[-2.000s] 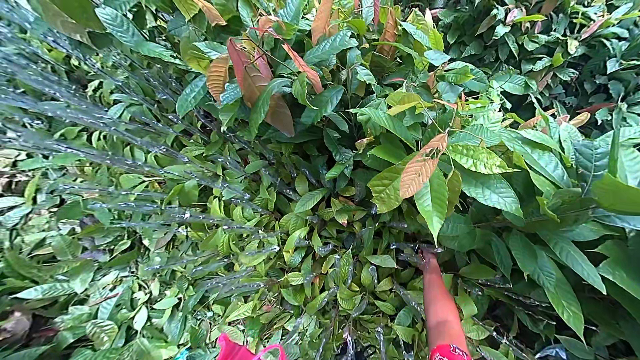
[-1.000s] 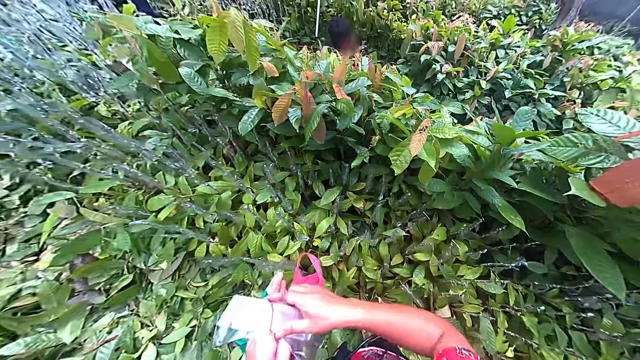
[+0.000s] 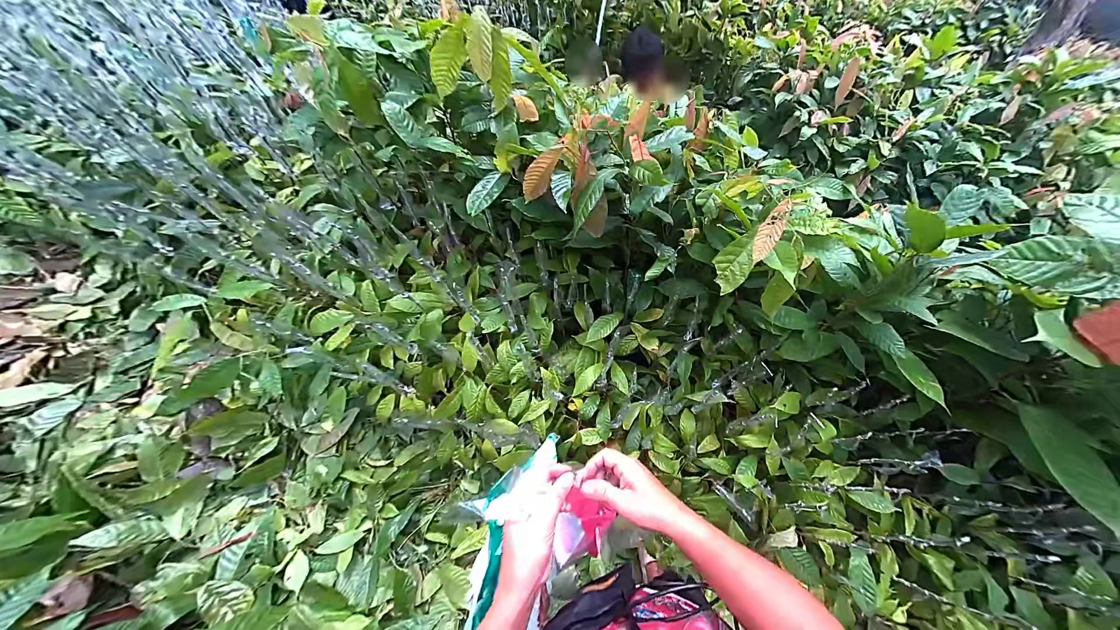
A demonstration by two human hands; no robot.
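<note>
My left hand (image 3: pixel 534 525) is closed on a thin plastic bag (image 3: pixel 573 534), clear or whitish, low in the middle of the head view. Green and white plastic packaging (image 3: pixel 490 556) hangs beside that wrist. Touching the bag's right side is my right hand (image 3: pixel 619 486), its fingers bent at a pink plastic piece (image 3: pixel 591 516); glare hides just how it is held. Below them lie a black strap or cloth (image 3: pixel 599 604) and red patterned fabric (image 3: pixel 669 604).
Dense leafy seedlings (image 3: pixel 604 376) surround the hands, with thin, shiny wrapped stems running outward. Taller plants with brownish young leaves (image 3: pixel 542 171) stand ahead. Another person's head (image 3: pixel 643 57) shows behind them. Dry leaves (image 3: pixel 22 337) lie at the left.
My right arm, stretched among the leaves two seconds ago, has come back to the bag. The pink piece has shifted from above the hands to between them. The view has tilted up.
</note>
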